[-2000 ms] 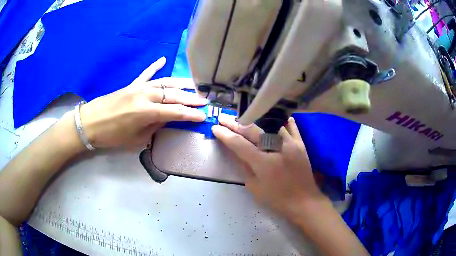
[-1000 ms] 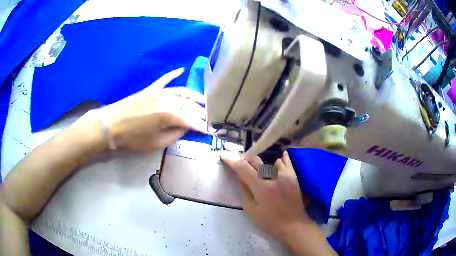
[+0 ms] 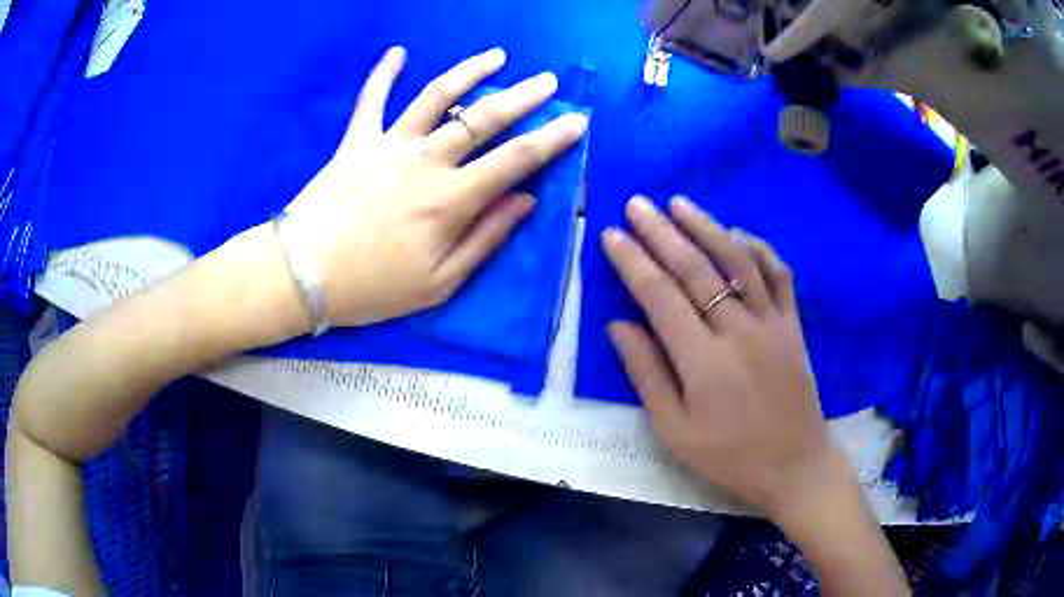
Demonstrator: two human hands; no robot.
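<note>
A large bright blue garment panel (image 3: 268, 105) lies flat across the table and in front of the sewing machine, with a narrow slit open near its front edge. A lighter blue piece (image 3: 513, 280) lies on the panel along the left side of the slit. My left hand (image 3: 438, 192) lies on this piece and the panel with fingers spread. My right hand (image 3: 718, 338) lies flat on the panel right of the slit, fingers slightly apart. The presser foot (image 3: 656, 67) shows above the panel, behind both hands. Neither hand grips anything.
The cream sewing machine head (image 3: 863, 58) is at the upper right. Bunched blue pieces (image 3: 968, 408) lie at the right by the machine base. A stack of blue pieces (image 3: 21, 175) is at the far left. The table's curved front edge (image 3: 467, 432) has ruler markings, with my lap below.
The panel has come away from under the presser foot toward me and now covers the machine bed. Both hands have left the needle area and lie flat on the cloth. The view has shifted.
</note>
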